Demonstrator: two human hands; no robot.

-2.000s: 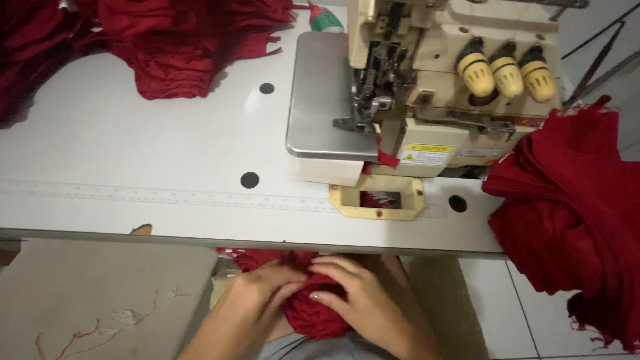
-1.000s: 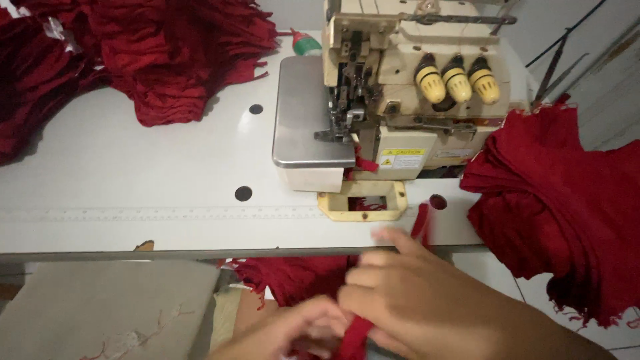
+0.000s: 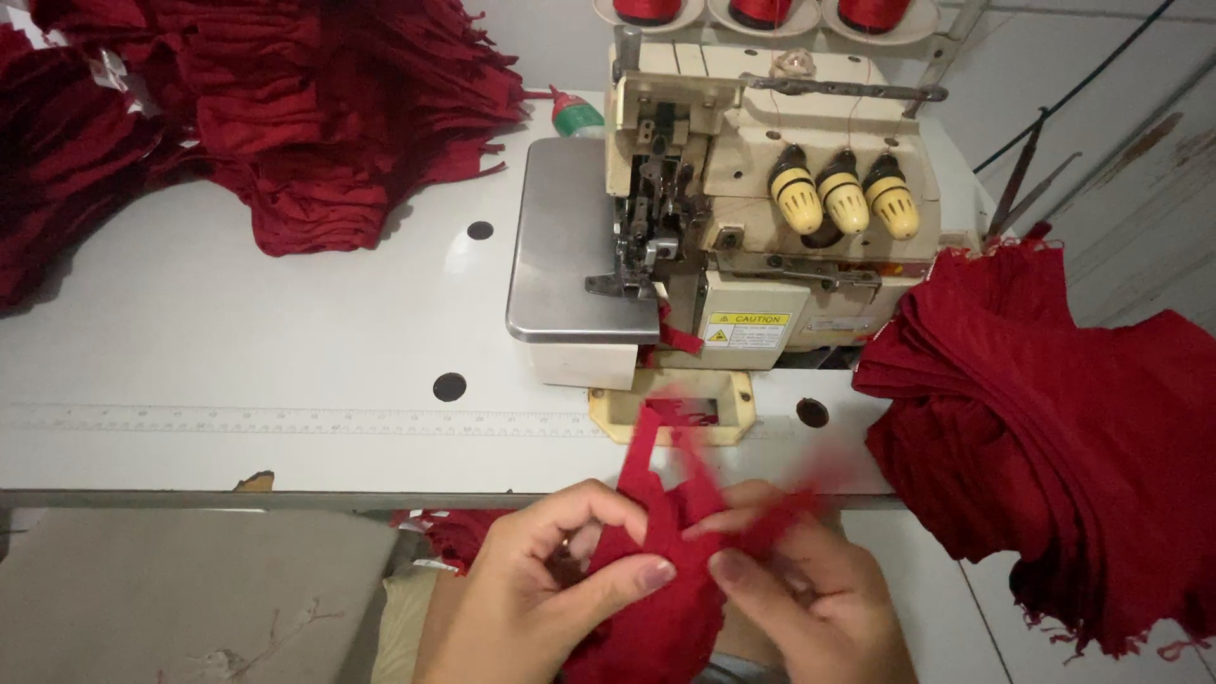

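Note:
My left hand (image 3: 560, 579) and my right hand (image 3: 807, 579) pinch a piece of red fabric (image 3: 655, 608) between thumbs and fingers, just off the table's front edge. Narrow strips of the piece stick up between the hands toward the machine, some blurred. Beyond them stands a cream overlock sewing machine (image 3: 817, 123) with a metal plate (image 3: 565, 247) and three yellow tension knobs. A red scrap (image 3: 679, 337) hangs by its front. Below the machine a cream-framed opening (image 3: 670, 408) in the table shows red scraps inside.
A large heap of red fabric pieces (image 3: 313, 114) lies at the back left, a stack of red pieces (image 3: 1054, 399) at the right. A red-and-green bottle (image 3: 575, 114) is behind the metal plate. A printed ruler (image 3: 285, 420) runs along the table; a grey surface (image 3: 180, 589) with loose threads is below left.
Both hands were over bunched red fabric below the table edge; now they hold a piece up higher, its strips spread. My right hand, reaching further left a second ago, has moved right.

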